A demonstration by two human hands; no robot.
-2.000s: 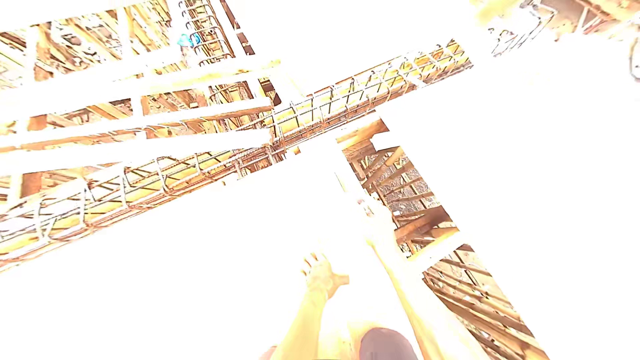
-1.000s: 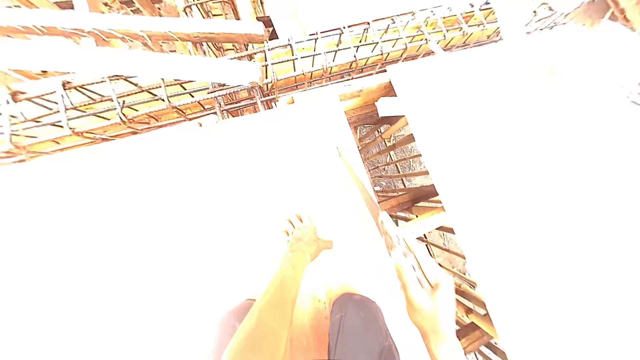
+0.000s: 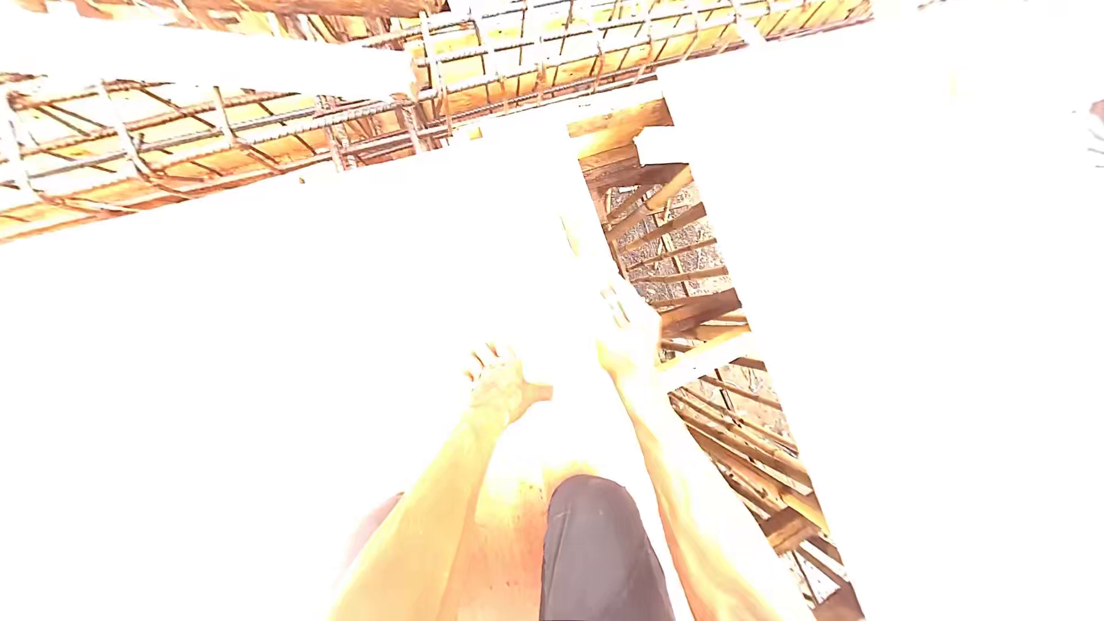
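Note:
My left hand (image 3: pixel 500 384) lies palm down with its fingers spread on the overexposed, pale panel (image 3: pixel 302 345), left of my right hand. Near the left edge of a long opening (image 3: pixel 681 259), my right hand (image 3: pixel 628 336) is over a thin, pale strip, perhaps the edge of a board. Glare washes out its fingers, so whether it grips the strip is unclear. My knee (image 3: pixel 599 543) in dark cloth is between my forearms, and a patch of wood-coloured panel shows beside it.
Wooden beams and poles (image 3: pixel 768 448) cross below the long opening, with ground visible deeper down. A short crosspiece (image 3: pixel 707 358) spans the gap. Beyond the panel, a rebar cage (image 3: pixel 535 65) lies in a timber-sided trough, with a pale beam (image 3: pixel 198 56) ending against it at the left.
My right hand has drawn back from farther along the edge of the opening, then moved forward again a little. My left hand stays spread on the panel. The view has shifted.

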